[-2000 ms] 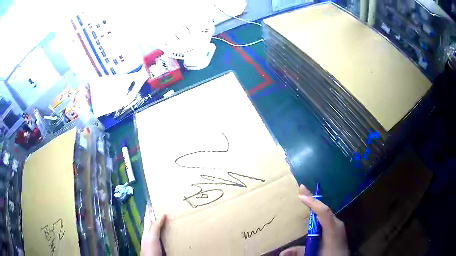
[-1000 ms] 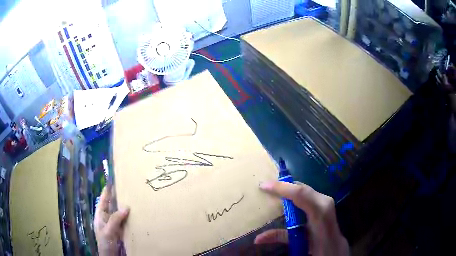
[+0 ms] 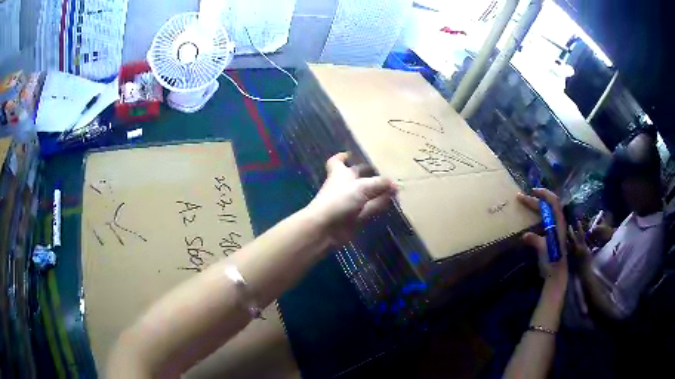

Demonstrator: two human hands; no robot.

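A brown cardboard sheet [image 3: 451, 215] with dark scribbles lies on or just over the dark tray stack [image 3: 303, 122] at the right. My left hand [image 3: 355, 192] grips its left edge; the fingertips are partly hidden. My right hand [image 3: 548, 237] is at its near right corner, with a blue marker pen [image 3: 548, 229] held in the same hand. Whether a tray is under the held sheet is hard to tell. Another cardboard sheet [image 3: 155, 200] with black handwriting lies on the mat, partly covered by my left forearm.
A white fan [image 3: 189, 52], a red parts box [image 3: 138, 92] and papers [image 3: 70, 104] are at the back. A white pen [image 3: 57, 215] and crumpled wipe [image 3: 44, 257] lie at left, beside another stack [image 3: 18, 222]. A person in pale pink [image 3: 629, 255] is at right.
Both hands have carried the scribbled cardboard from the middle to the stack at right. A differently marked sheet now shows where it was. The view has turned right.
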